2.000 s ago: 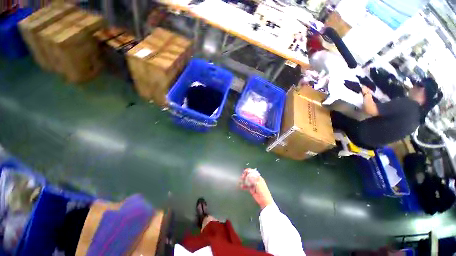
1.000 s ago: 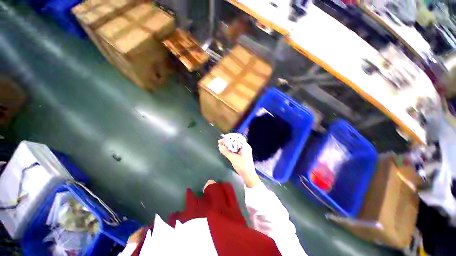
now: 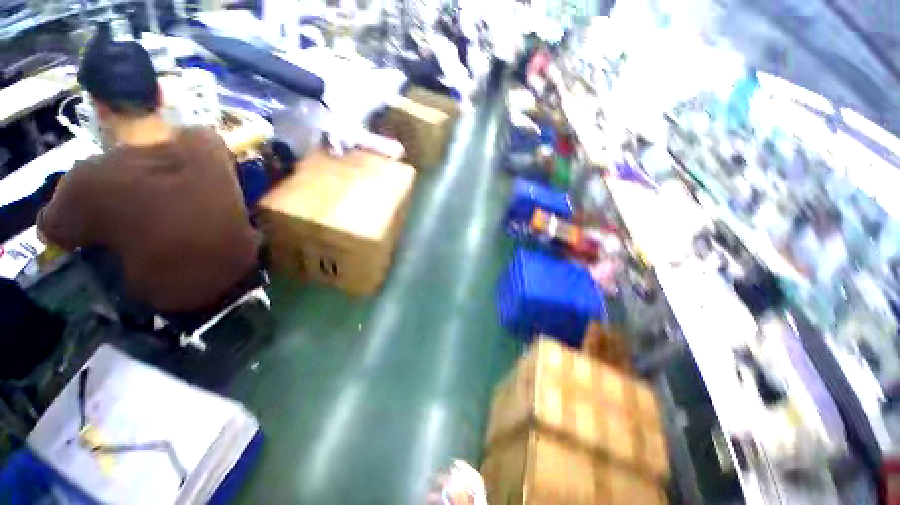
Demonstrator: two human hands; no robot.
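My right hand shows only in small part at the bottom edge, blurred and cut off. It holds a pale clustered bundle of small pieces, which is also partly cut off by the edge. The pieces cannot be told apart in the blur. My left hand is out of the picture.
A green floor aisle runs ahead. Stacked cardboard boxes and blue bins line the right, beside a long white table. At left are a seated person, a cardboard box and a white-covered bin.
The view has swung from the floor and bins to look along the aisle. The right hand with its bundle has dropped to the bottom edge. The person in brown has come into view.
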